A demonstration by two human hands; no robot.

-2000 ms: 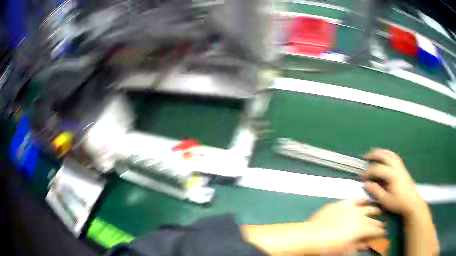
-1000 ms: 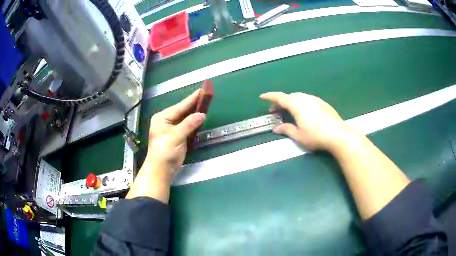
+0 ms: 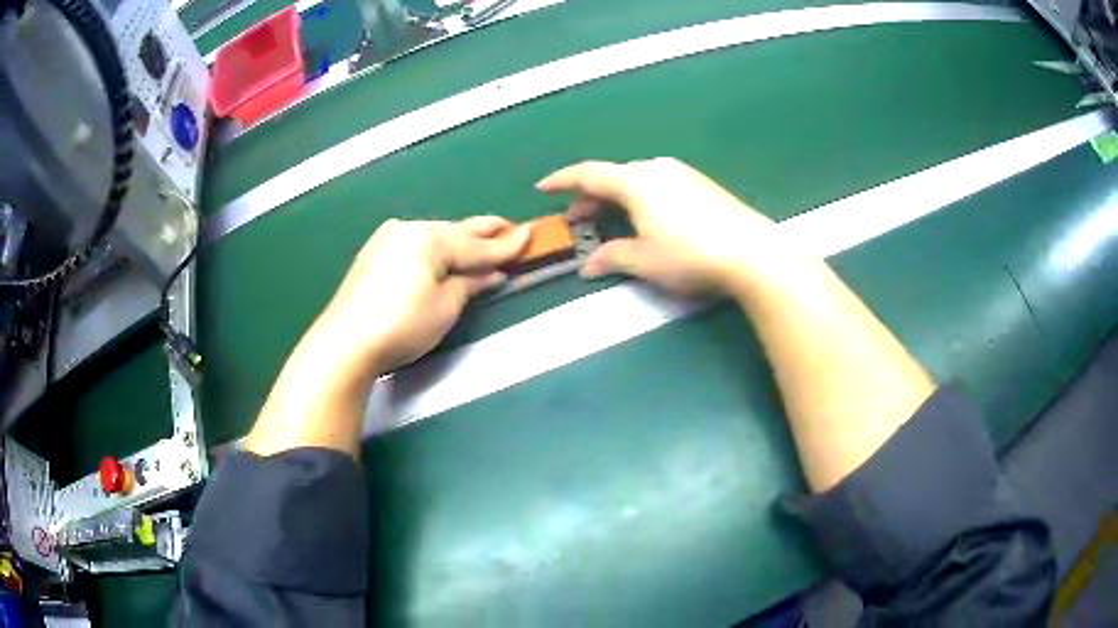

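Observation:
A grey metal carrier fixture (image 3: 536,277) lies on the green bench, partly hidden by both hands. My left hand (image 3: 423,276) grips an orange-brown pressing block (image 3: 547,242), which lies flat on top of the fixture. My right hand (image 3: 668,227) is curved around the fixture's right end, with the thumb at its near side. The index finger is raised above the far side. Whether its fingers press on the fixture is hard to tell.
The machine's silver front frame (image 3: 184,423) with a red start button (image 3: 115,475) stands at the left. A red bin (image 3: 258,68) is at the far left. White-silver strips (image 3: 490,366) cross the green bench. A black ribbed cable (image 3: 120,135) hangs at the upper left.
The block, upright in my left hand a second ago, now lies flat on the fixture. Both hands are closer together. The view has shifted, with the machine further left.

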